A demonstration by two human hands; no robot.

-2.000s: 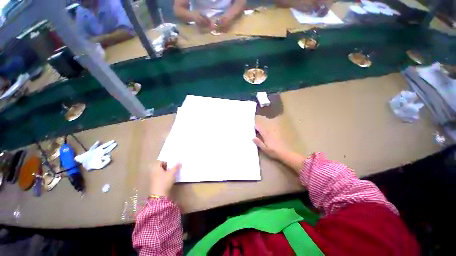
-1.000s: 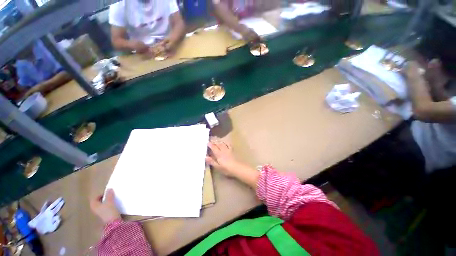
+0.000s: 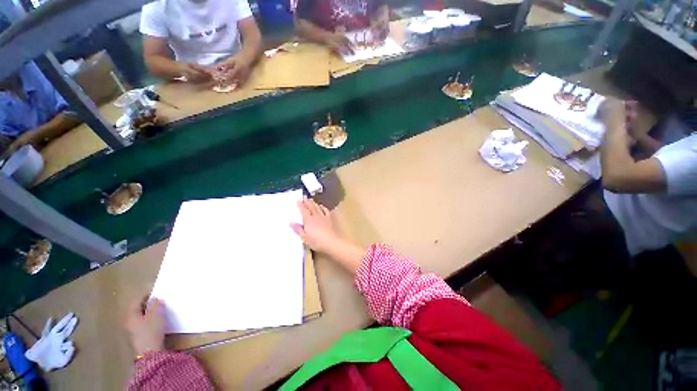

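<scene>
A stack of white paper sheets [image 3: 233, 263] lies on the bench in front of me, with brown card [image 3: 312, 294] showing under its right and lower edges. My left hand [image 3: 147, 324] holds the lower left corner, thumb on top. My right hand [image 3: 319, 227] holds the right edge near the far corner, thumb over the paper; its fingertips are close to the small white block [image 3: 312, 183]. The undersides of both grips are hidden.
The green conveyor [image 3: 252, 156] carries gold-coloured metal pieces [image 3: 330, 135]. Crumpled white paper [image 3: 503, 150] and a neighbour's paper stack [image 3: 546, 114] are at right, beside a worker's arm. A white glove [image 3: 53, 342] and blue tool [image 3: 21, 363] lie far left. Workers sit opposite.
The view has turned right, bringing the right-hand neighbour in. Brown card now shows under the paper stack. My right hand has moved farther up the stack's right edge; my left hand stays at its corner.
</scene>
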